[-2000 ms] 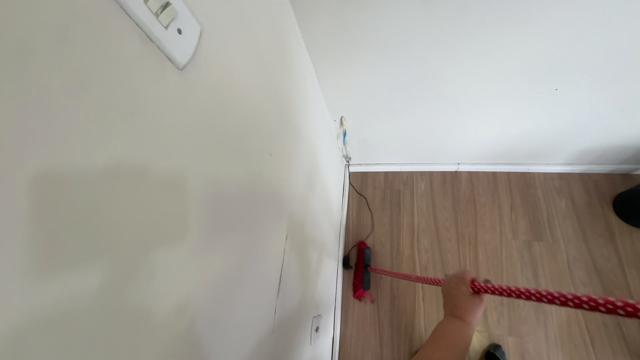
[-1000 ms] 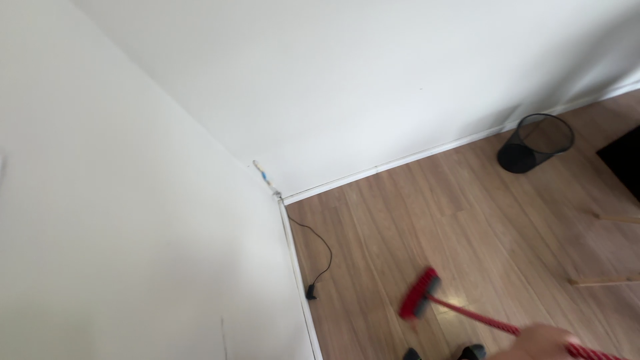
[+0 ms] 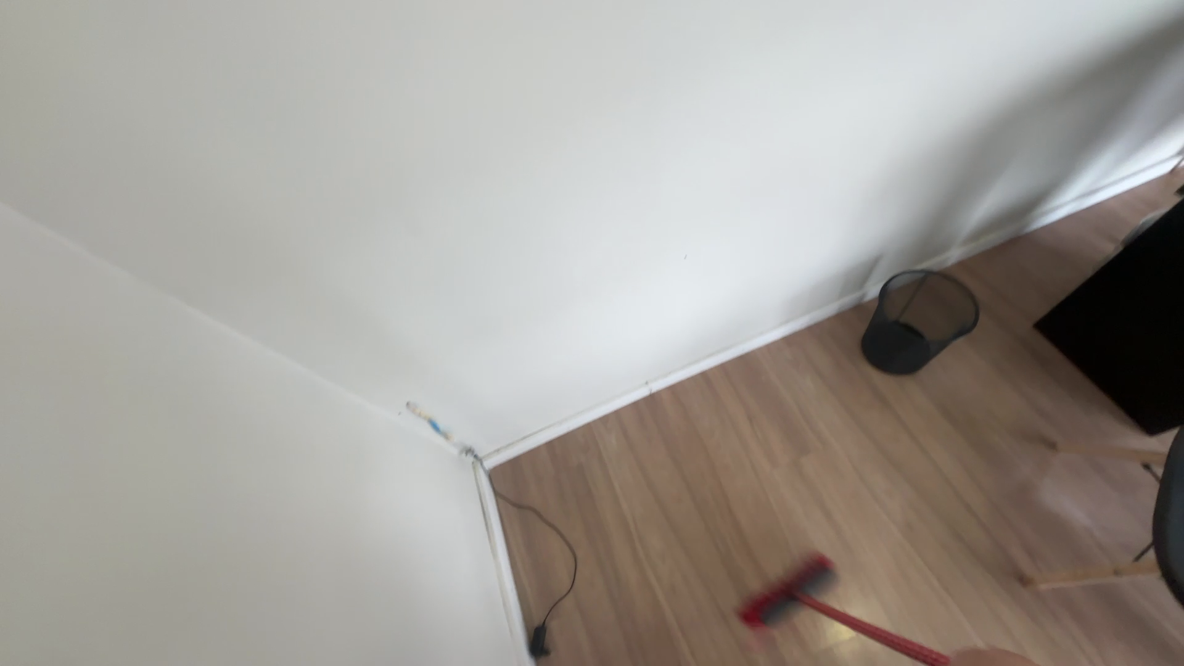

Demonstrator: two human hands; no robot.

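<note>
At the bottom edge, right of centre, only a small part of one of my hands (image 3: 992, 657) shows, around the red patterned handle of a broom. Which hand it is cannot be told from this sliver. The broom head (image 3: 788, 592), red and dark grey and somewhat blurred, is on the wood-look floor (image 3: 684, 499). Its handle (image 3: 869, 631) slants down to the right toward the hand. My other hand is out of the frame.
A thin black cable (image 3: 572, 555) with a dark plug (image 3: 539, 640) lies beside the left white baseboard (image 3: 499, 564). A black mesh wastebasket (image 3: 902, 347) stands by the far wall. At right are a black box-like object (image 3: 1128, 314) and a chair's wooden legs (image 3: 1091, 575).
The broom head has left the left baseboard, where it was beside the cable two seconds ago, and moved right onto the open floor. The view has swung right.
</note>
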